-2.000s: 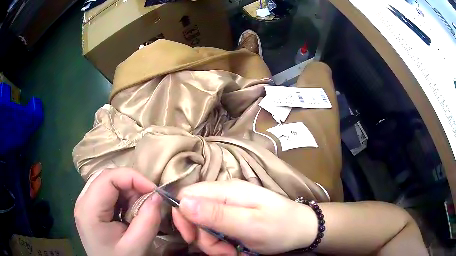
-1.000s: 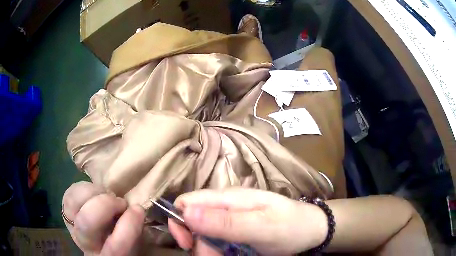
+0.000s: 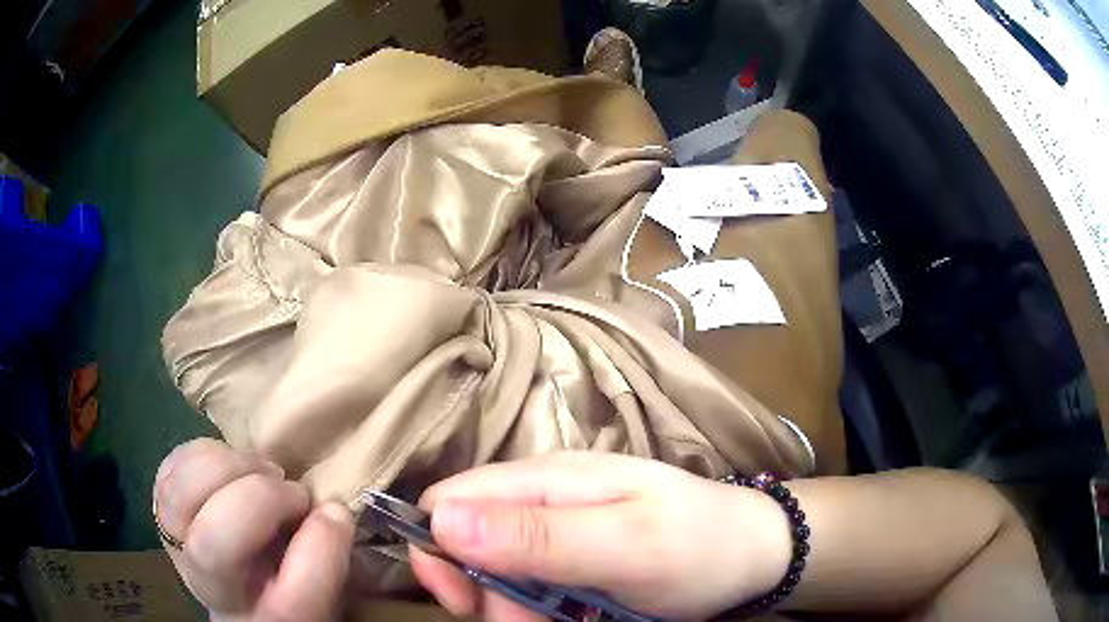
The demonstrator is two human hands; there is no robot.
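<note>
The shiny beige-gold satin lining [image 3: 365, 352] lies bunched in folds over my lap. My left hand [image 3: 243, 522], with a ring on one finger, pinches the lining's seam edge between thumb and fingertips at the lower left. My right hand [image 3: 608, 529], with a dark bead bracelet, holds thread snips [image 3: 407, 522]; their two short blades are slightly apart and point at the seam beside my left fingertips. The camel coat shell [image 3: 462, 97] shows behind and to the right of the satin. White hang tags [image 3: 742, 190] lie on its right side.
A cardboard carton [image 3: 286, 61] stands on the green floor behind the coat. A blue plastic bin [image 3: 43, 261] is at the left. A white-topped table [image 3: 1034, 109] curves along the right, with a dark slim tool on it. A red-capped bottle [image 3: 743, 85] is at the top.
Since the first frame, my left hand has moved left and down with the pinched seam, the satin has spread out smoother, and the coat shows higher. The blades show farther apart now.
</note>
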